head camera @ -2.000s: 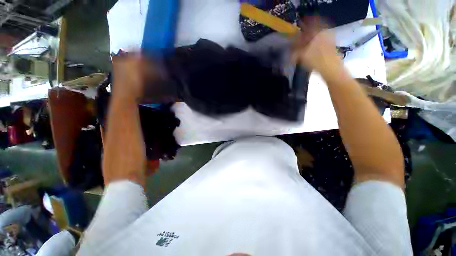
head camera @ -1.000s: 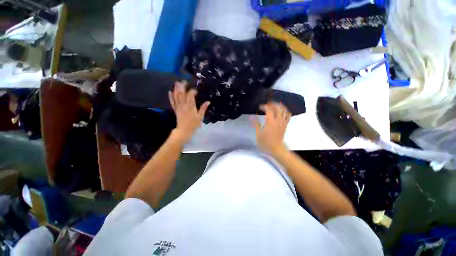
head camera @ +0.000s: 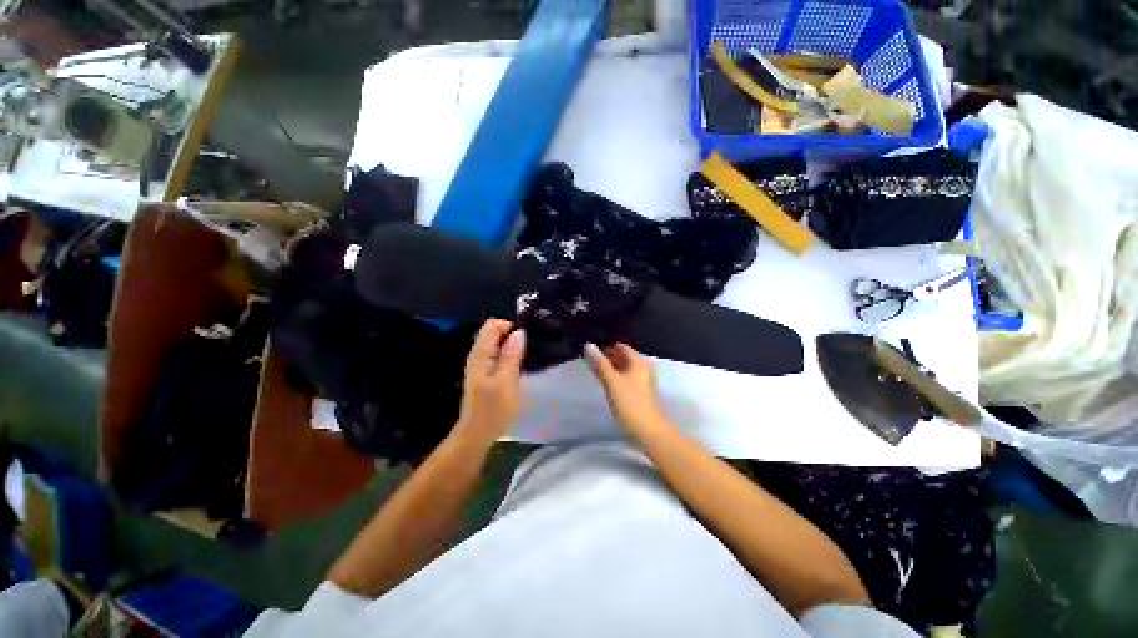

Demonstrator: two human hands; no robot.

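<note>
A black garment piece with small pale print (head camera: 587,284) lies across the middle of the charcoal sleeve board (head camera: 730,338) and spreads onto the table behind it. The board's rounded ends show on both sides of the cloth. My left hand (head camera: 494,378) pinches the near edge of the cloth at the left. My right hand (head camera: 627,384) pinches the same edge a little to the right. The steam iron (head camera: 870,386) rests on the table to the right of the board, touched by neither hand.
A blue board (head camera: 518,131) lies behind the sleeve board. A blue basket (head camera: 817,140) holds tan strips at the back right. A yellow strip (head camera: 756,206), folded black pieces (head camera: 892,209) and scissors (head camera: 885,298) lie at right. Black cloth (head camera: 374,355) is heaped at left.
Both hands have moved from resting flat at the board to the cloth's near edge and closed on it. The view has shifted, showing more of the basket.
</note>
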